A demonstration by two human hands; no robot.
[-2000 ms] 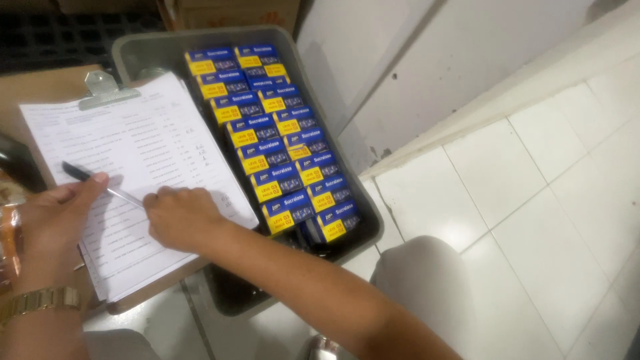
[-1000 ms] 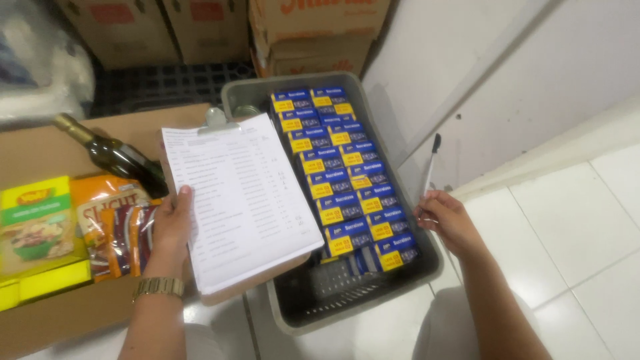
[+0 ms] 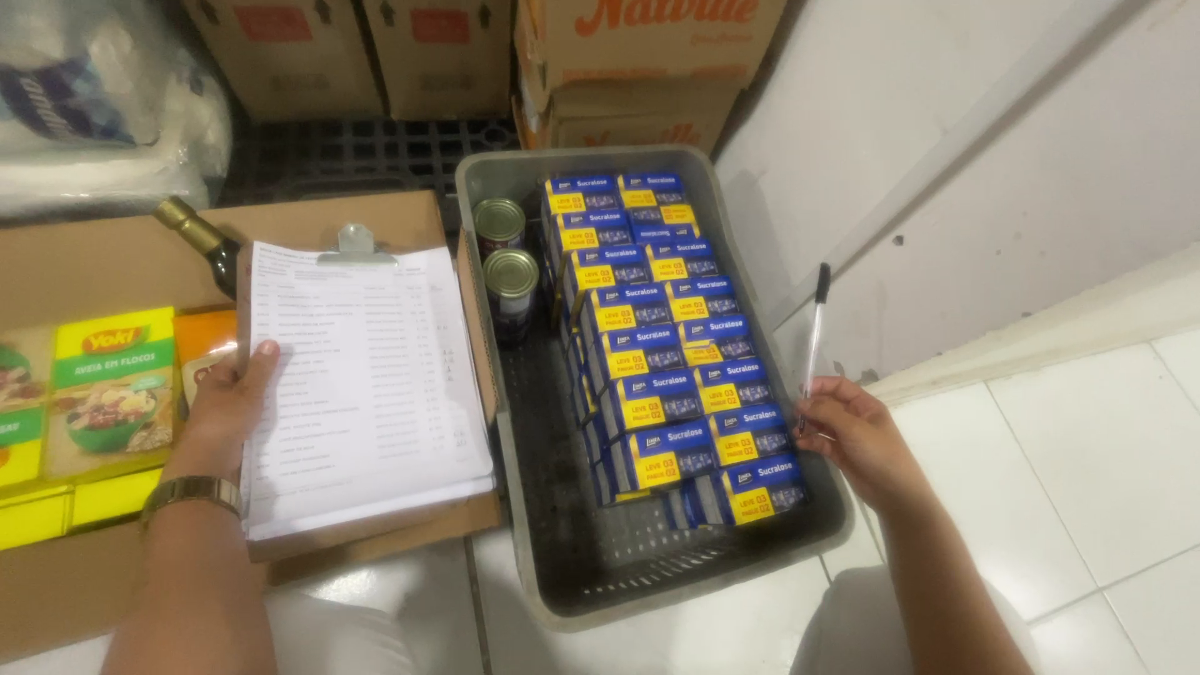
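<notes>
My left hand (image 3: 228,398) grips the left edge of a clipboard (image 3: 356,246) that carries printed sheets (image 3: 366,394); its thumb lies on the paper. A pen (image 3: 816,328) with a black cap end pointing up is held in the fingers of my right hand (image 3: 839,422), beside the right rim of a grey plastic crate (image 3: 525,562). Inside the crate, blue and yellow sucralose boxes (image 3: 656,394) stand stacked in two columns. Two metal cans (image 3: 511,274) stand at the crate's upper left.
An open cardboard box (image 3: 375,211) on the left holds a dark bottle (image 3: 202,239) with a gold neck and oat flake packs (image 3: 112,384). More cartons (image 3: 647,56) stand behind on a black plastic pallet (image 3: 375,150). Plastic-wrapped goods (image 3: 103,103) lie at upper left. A white wall (image 3: 984,187) rises at right.
Two seconds ago my right hand held the pen over the paper, with my left hand at its tip. My right hand has since moved right, to the crate's far side; my left hand now holds the clipboard's edge.
</notes>
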